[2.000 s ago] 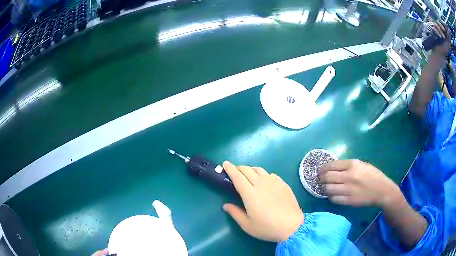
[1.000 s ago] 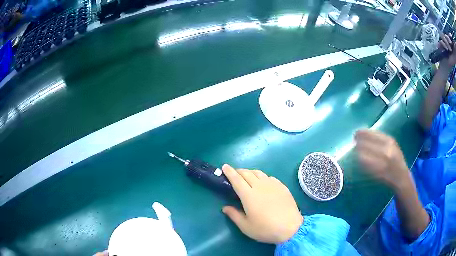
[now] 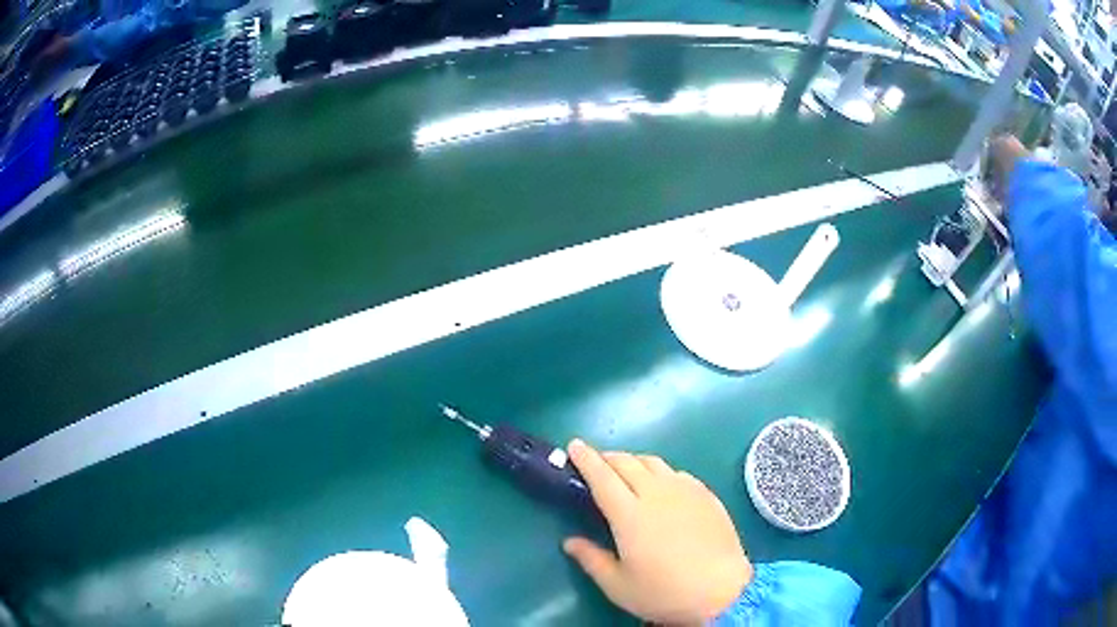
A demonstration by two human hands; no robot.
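My right hand [image 3: 668, 527] is around the rear of a black electric screwdriver [image 3: 527, 465], one finger by its pale button. The screwdriver lies low over the green bench, its thin steel bit pointing up and left. A white round base with a short arm [image 3: 374, 594] is cut off by the bottom edge at left. My left hand is not in view. Another white round base [image 3: 723, 312], with an upright arm angled up and right, lies flat near the white strip. A round white-rimmed dish of silvery screws [image 3: 797, 475] stands right of my right hand.
A white strip [image 3: 404, 325] crosses the green bench. Another person's blue sleeve [image 3: 1072, 282] reaches across the right side towards white frame-like parts [image 3: 962, 245]. A black parts tray [image 3: 165, 98] and blue bin [image 3: 27, 153] are at upper left.
The other person's hand has left the screw dish and moved up and right. The view has shifted, so bench items sit lower. Fingertips seen earlier beside the near base are out of frame.
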